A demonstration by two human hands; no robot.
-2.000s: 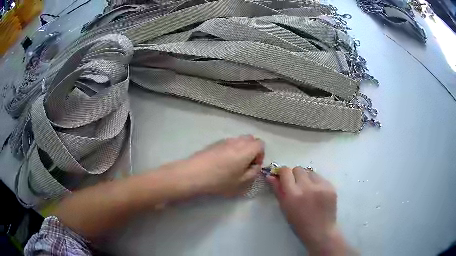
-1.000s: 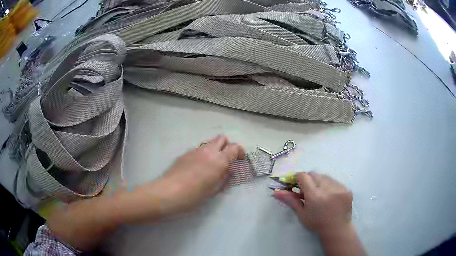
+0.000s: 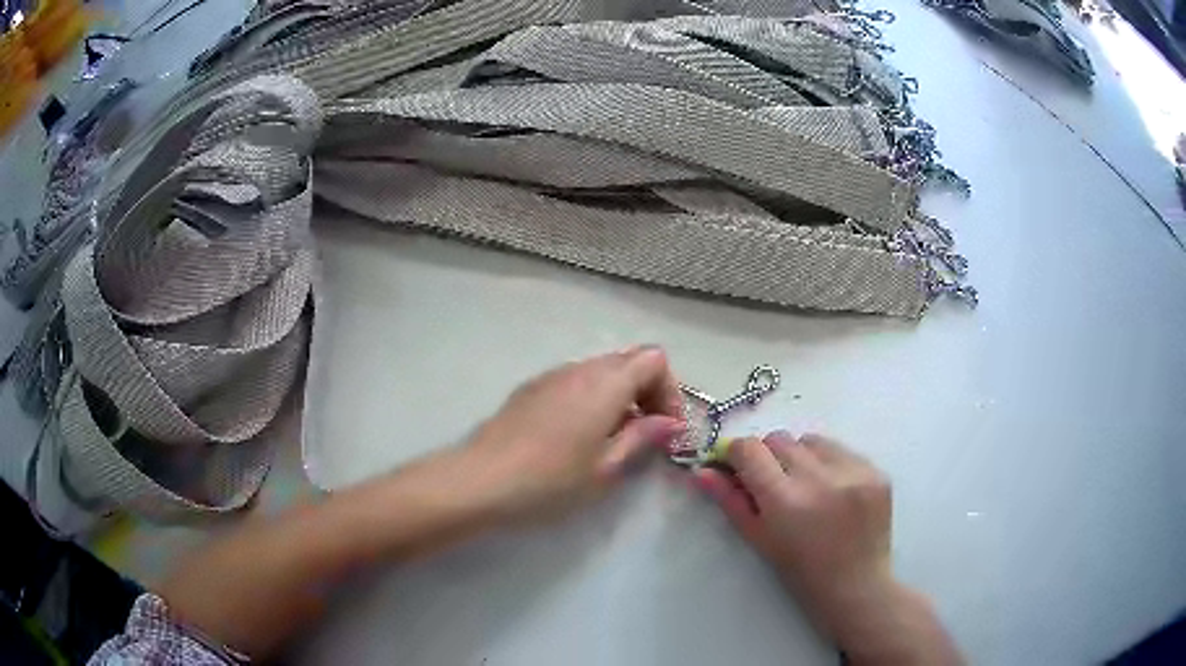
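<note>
My left hand (image 3: 592,423) pinches the sewn strap end (image 3: 692,424) between thumb and fingers and covers most of the webbing. A silver swivel snap hook (image 3: 748,392) with its metal end loop sticks out to the right, lying on the table. My right hand (image 3: 806,507) is shut on the thread snips (image 3: 714,452). Only a bit of yellow and the blade area show, at the lower edge of the metal loop beside my left fingertips. Whether the blades are open or shut cannot be told.
A strap pile (image 3: 624,243) lies beyond my hands, its hooks (image 3: 947,273) at the right. A looped strap bundle (image 3: 208,312) stands at the left. Another strap batch (image 3: 1034,33) is at the far right. Yellow-orange material (image 3: 37,52) is at the far left. Pale wisps lie right of my hands.
Since a second ago, my left hand has moved right onto the strap end, covering the webbing that showed. My right hand has brought the snips in to the metal loop. The hook stays nearly in place.
</note>
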